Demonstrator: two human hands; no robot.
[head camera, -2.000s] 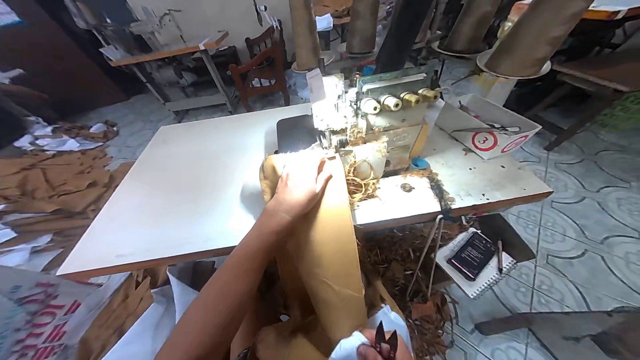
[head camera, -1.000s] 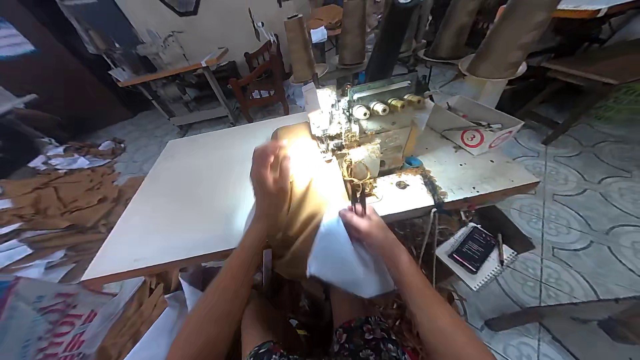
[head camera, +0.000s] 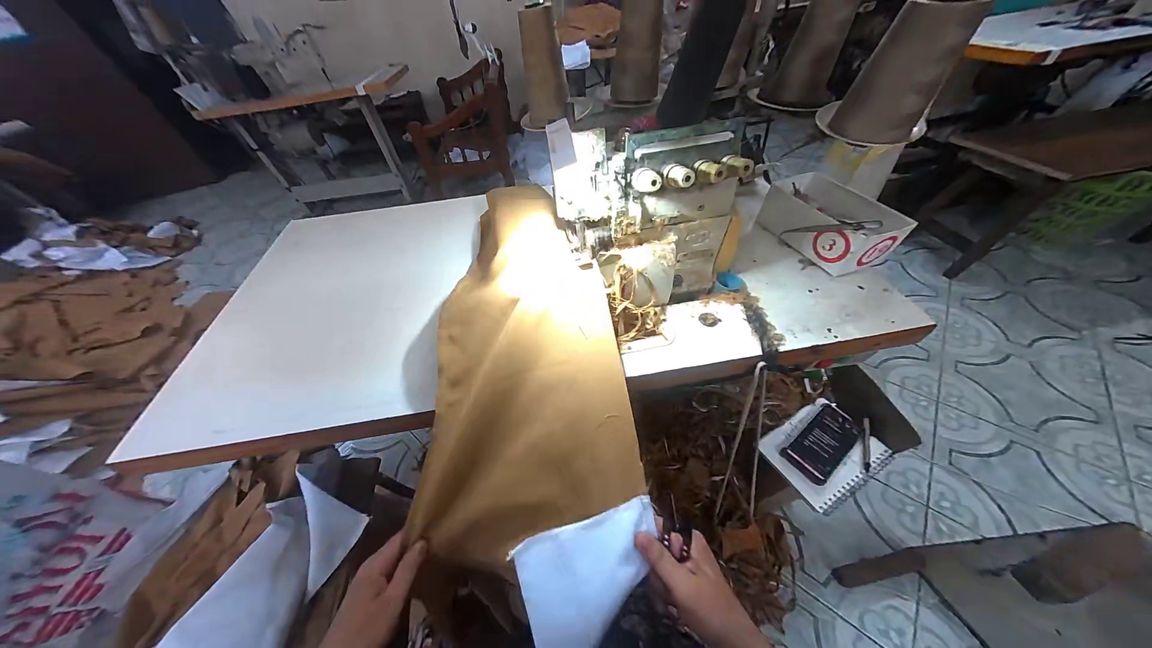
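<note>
A long piece of tan cloth runs from the serger's needle area down over the table's front edge. My left hand pinches its lower left edge between thumb and fingers. At the lower right, my right hand grips the white fabric piece joined to the tan cloth's end, with small dark-bladed snips also held in that hand. The serger, its lamp lit, stands at the cloth's far right edge; tan thread waste hangs at its front.
White table lies under the cloth. A white box with tools sits right of the serger, thread cones behind. Phone and spiral notebook lie below the table's right side. Tan fabric heaps cover the left floor.
My left hand has come down from the cloth beside the machine to its lower left edge. My right hand has moved down from near the serger's front. The cloth now lies extended toward me.
</note>
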